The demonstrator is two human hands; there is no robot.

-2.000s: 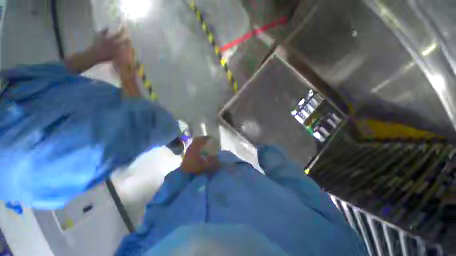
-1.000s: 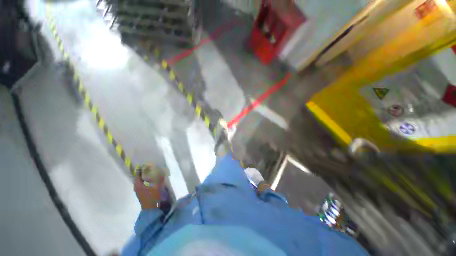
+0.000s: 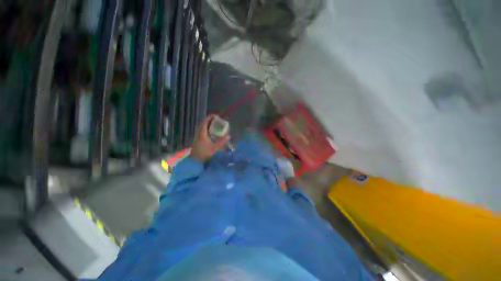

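My left hand (image 3: pixel 204 144) is bare and holds a small pale round container (image 3: pixel 218 128) in front of the blue smock (image 3: pixel 230 197). The container's round top faces up towards me. My right hand (image 3: pixel 284 171) is low at my right side, in a white glove, mostly hidden by the smock and sleeve. It is small and blurred, and I cannot tell whether its fingers are open or closed.
A metal rack (image 3: pixel 137 82) with parallel bars and green boards stands close on the left. A red box (image 3: pixel 305 140) is on the floor ahead right. A yellow machine part (image 3: pixel 417 225) is at the right. A dark bundle with thin cables (image 3: pixel 274 27) is ahead.
The view has moved along the aisle. The bar rack is now close on the left and the red box is nearer. My left hand with the container has come nearer the middle.
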